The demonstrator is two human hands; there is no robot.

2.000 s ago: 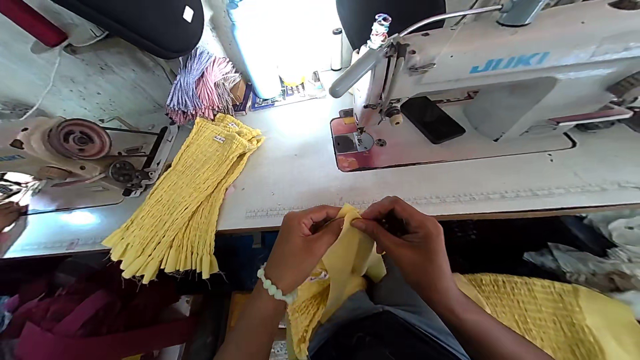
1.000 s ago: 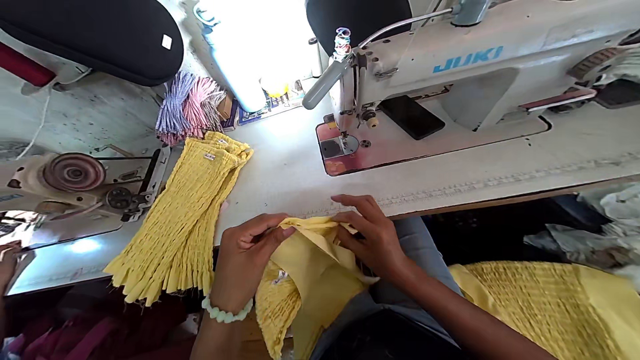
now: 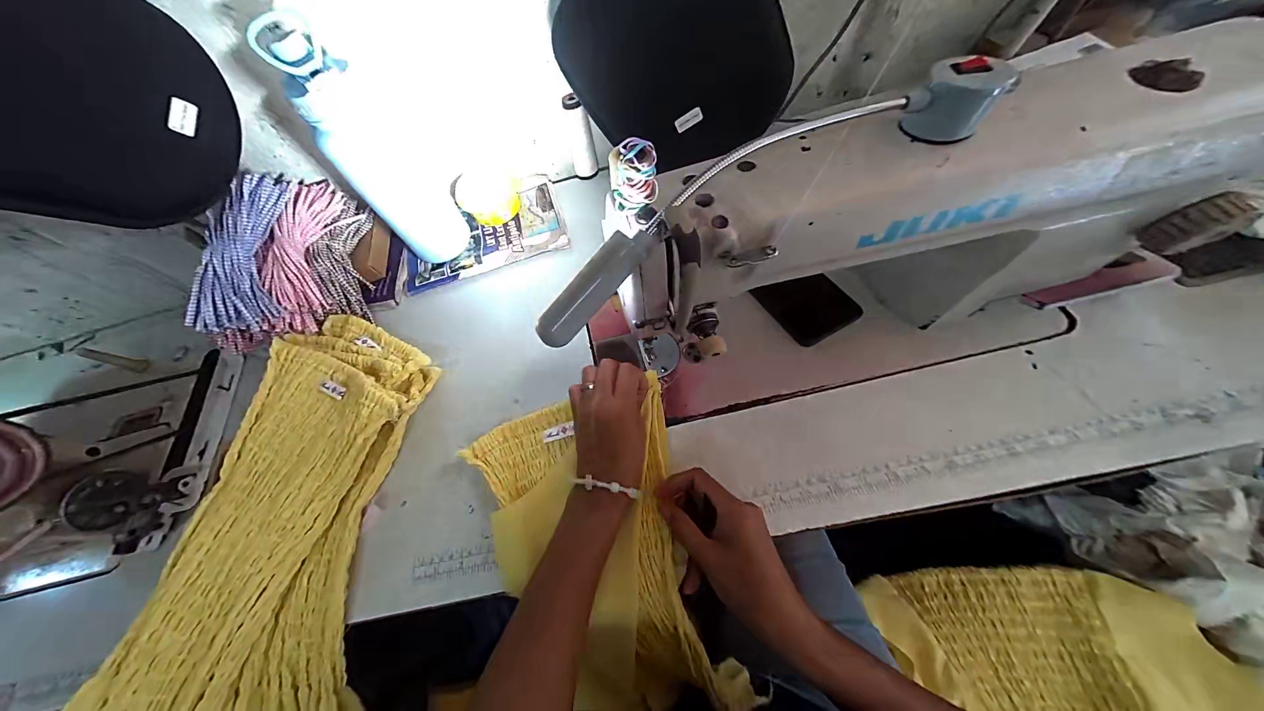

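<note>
A yellow shirred fabric piece (image 3: pixel 523 454) hangs over the table's front edge, its top corner at the needle area of a Juki sewing machine (image 3: pixel 889 188). My left hand (image 3: pixel 612 420), with a ring and a pale bead bracelet, presses on the fabric just in front of the presser foot. Lower down, my right hand (image 3: pixel 726 533) pinches the folded edge of the same piece. Its fingertips are partly hidden. A stack of yellow shirred pieces (image 3: pixel 267 494) with small labels lies to the left.
Behind the stack are bundles of checked straps (image 3: pixel 281 257). A grey lamp head (image 3: pixel 597 286) hangs close above my left hand. A black phone (image 3: pixel 808 304) lies under the machine arm. More yellow shirred fabric (image 3: pixel 1037 632) is at the lower right, beside plastic bags (image 3: pixel 1165 553).
Both hands have carried the yellow piece from the table's front edge up to the machine. My left hand has moved to the needle area; my right hand is now lower than my left.
</note>
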